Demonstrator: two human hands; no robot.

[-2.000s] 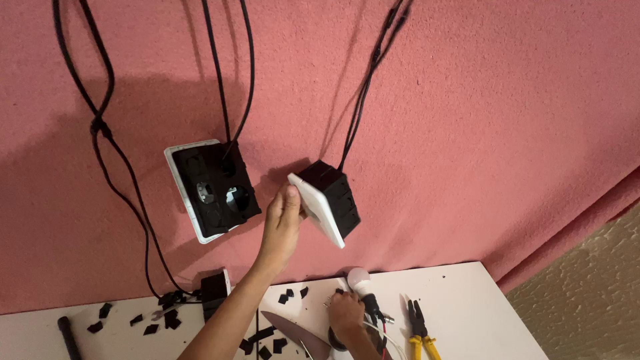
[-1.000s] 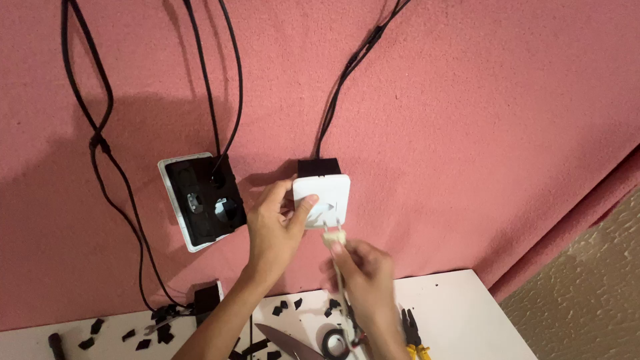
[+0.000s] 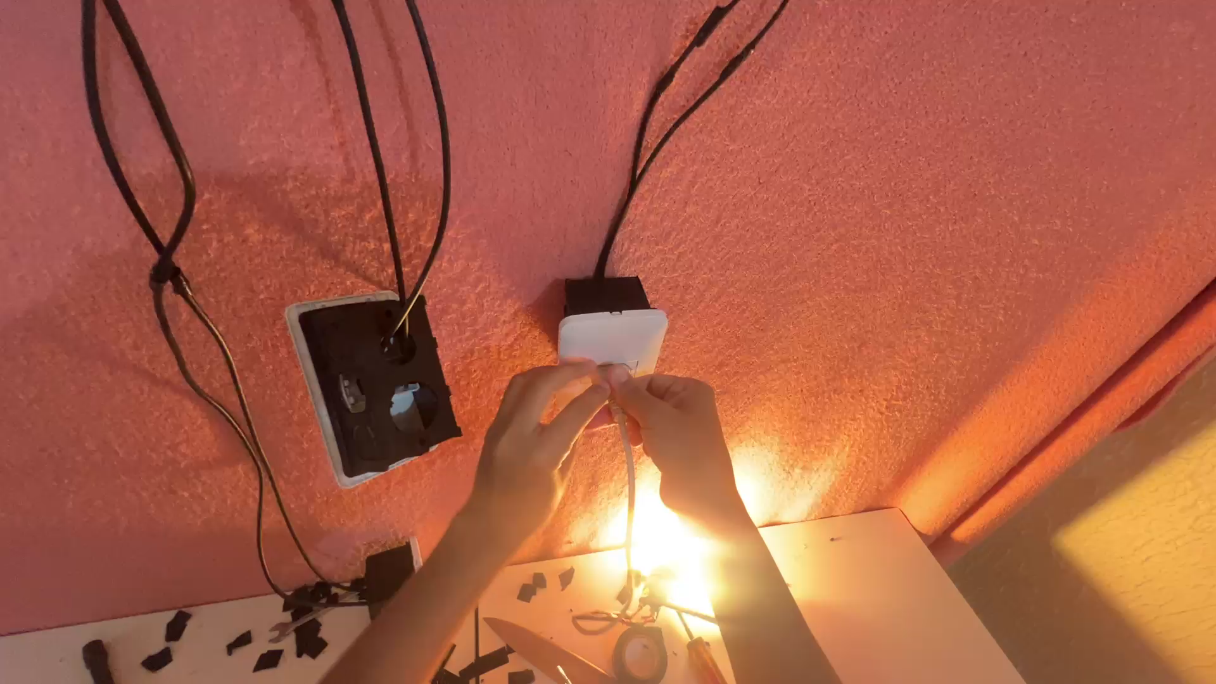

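A white socket plate [image 3: 614,334] on a black box hangs from two black wires against the pink wall. My right hand [image 3: 679,427] grips a plug at the plate's lower part; the fingers mostly cover the plug, and its pale cord [image 3: 629,484] runs down to the table. My left hand [image 3: 537,437] meets it there, fingertips at the plate's lower edge; whether they grip the plate or the plug is not clear. Near the cord's lower end a lamp [image 3: 673,551] glows brightly behind my right forearm.
To the left hangs a larger black box with a white frame [image 3: 370,385]. On the white table [image 3: 855,579] lie a knife blade [image 3: 541,651], a roll of tape [image 3: 640,654], black scraps [image 3: 177,624] and a screwdriver [image 3: 704,660]. Another black box [image 3: 389,575] stands at the wall.
My right hand has risen from the table with the plug and cord to the socket plate. The plate has turned from sideways to face me. The lamp, unlit before, is now lit.
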